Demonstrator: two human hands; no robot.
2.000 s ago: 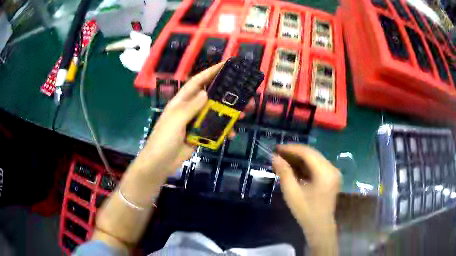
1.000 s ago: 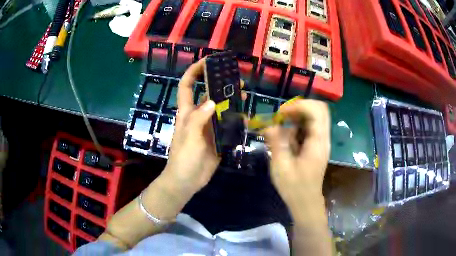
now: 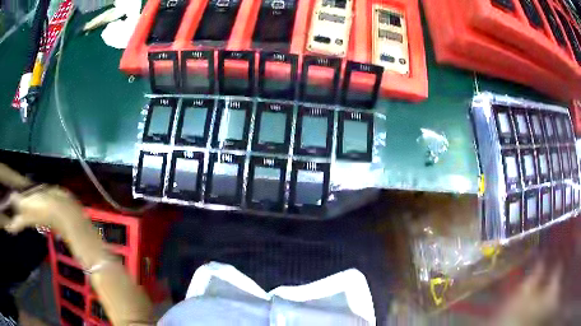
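Observation:
A clear lens sheet (image 3: 272,127) with rows of black-bordered screen lenses lies at the bench edge; its far row overlaps the red foam tray (image 3: 408,79). One place at its near right corner has no lens. My left hand (image 3: 41,207) reaches out at the far left, beyond the bench edge, small and blurred; what it holds, if anything, does not show. My right hand (image 3: 538,296) is a strong blur low at the right, away from the sheet. The handset is not visible.
The foam tray holds black handsets (image 3: 220,22) and gold-beige housings (image 3: 390,41). More red trays (image 3: 459,44) are stacked at right, above a thick lens-sheet stack (image 3: 490,172). Yellow frames (image 3: 439,290) and clear film lie below. Another red tray (image 3: 134,242) stands lower left. A cable crosses the left.
The yellow frame has come off the handset, and the handset has left view. My left hand has moved far left, my right hand down and right. The view has shifted.

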